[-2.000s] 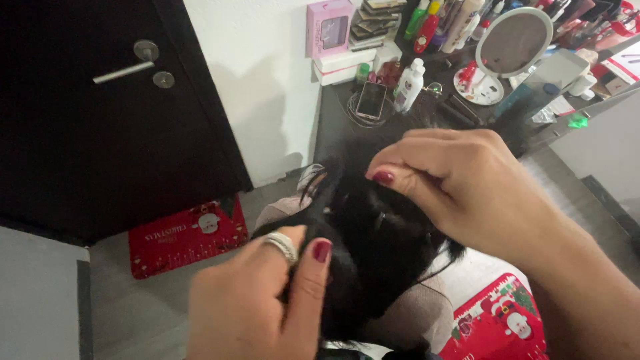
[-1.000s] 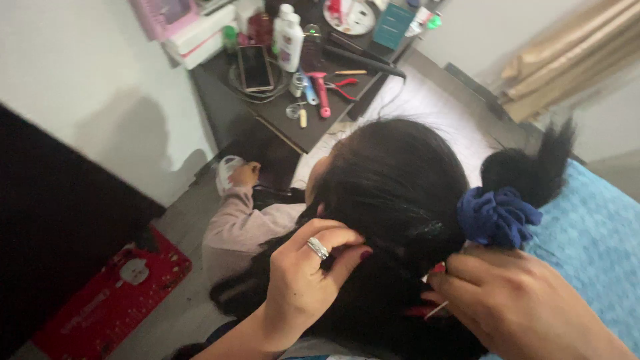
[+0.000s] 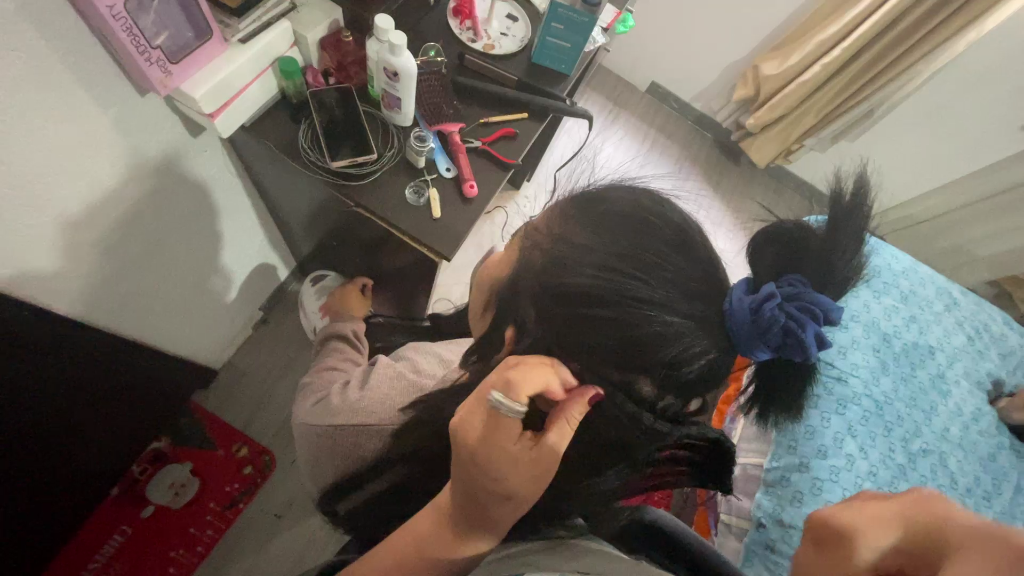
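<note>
A seated person's dark hair [image 3: 632, 280] fills the middle of the view, partly gathered at the back in a blue fabric scrunchie [image 3: 780, 318]. My left hand [image 3: 512, 432], with rings on one finger, pinches a thin section of the hair between thumb and index finger, low on the side of the head behind the ear. My right hand [image 3: 908, 532] is at the lower right edge, away from the head, blurred and cut off by the frame; its fingertips are not visible, so I cannot tell what it holds. Another bundle of hair [image 3: 696, 460] sticks out below the scrunchie.
On the dark table lie a pink-handled hairbrush [image 3: 460, 160], red-handled pliers [image 3: 494, 146], a phone [image 3: 342, 126], a small glass jar [image 3: 418, 147] and a hair straightener [image 3: 520, 96], beside white bottles [image 3: 398, 80]. A blue patterned cover [image 3: 888, 384] is at the right. The person's hand [image 3: 348, 300] rests at left.
My right hand has moved from the hair near the scrunchie to the lower right. My left hand still pinches hair. The view swung strongly between the oldest frame and the later ones.
</note>
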